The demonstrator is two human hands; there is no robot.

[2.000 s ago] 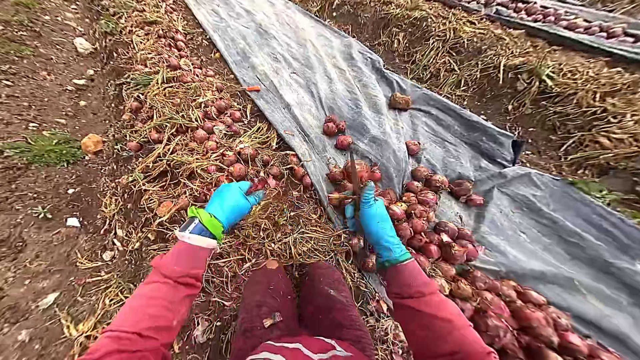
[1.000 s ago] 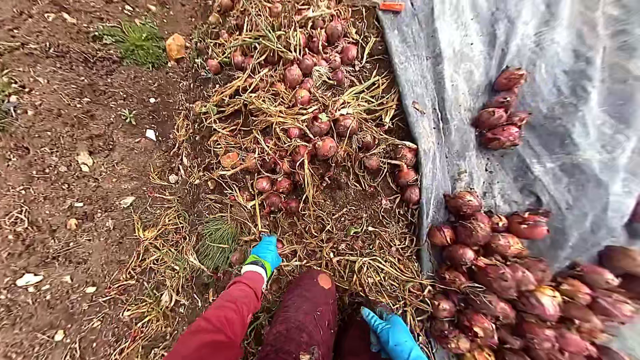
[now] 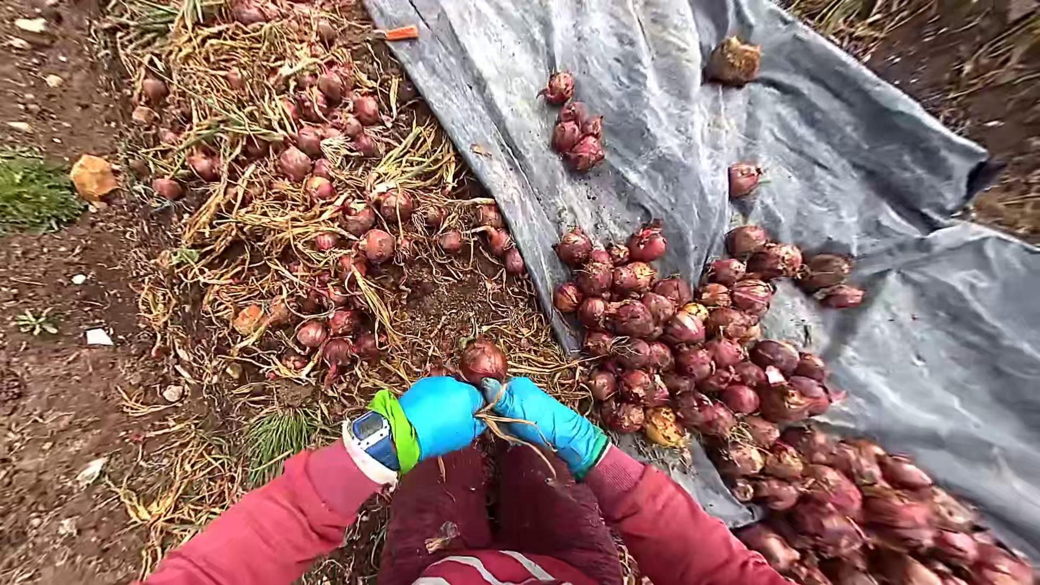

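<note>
A red onion [image 3: 483,361] with dry stalks is held between my two blue-gloved hands, above my knees. My left hand [image 3: 443,414] is closed at the onion's lower left side, a watch and a green band at its wrist. From the right, my right hand [image 3: 544,424] grips at the onion's base, where dry stalks [image 3: 520,424] trail between the hands. Whether a tool is in my right hand cannot be told. A large heap of red onions [image 3: 723,357] lies on the grey sheet to the right.
Unsorted red onions with dry tops [image 3: 325,195] cover the soil ahead and left. The grey plastic sheet [image 3: 877,162] runs along the right, bearing a small onion group [image 3: 578,134] and a brown stone-like lump [image 3: 734,62]. An orange-handled item [image 3: 398,33] lies at its edge. A stone [image 3: 93,177] sits left.
My hands were apart one second ago, the left one reaching low over the soil. Now they are together around an onion. The view has swung back toward the sheet.
</note>
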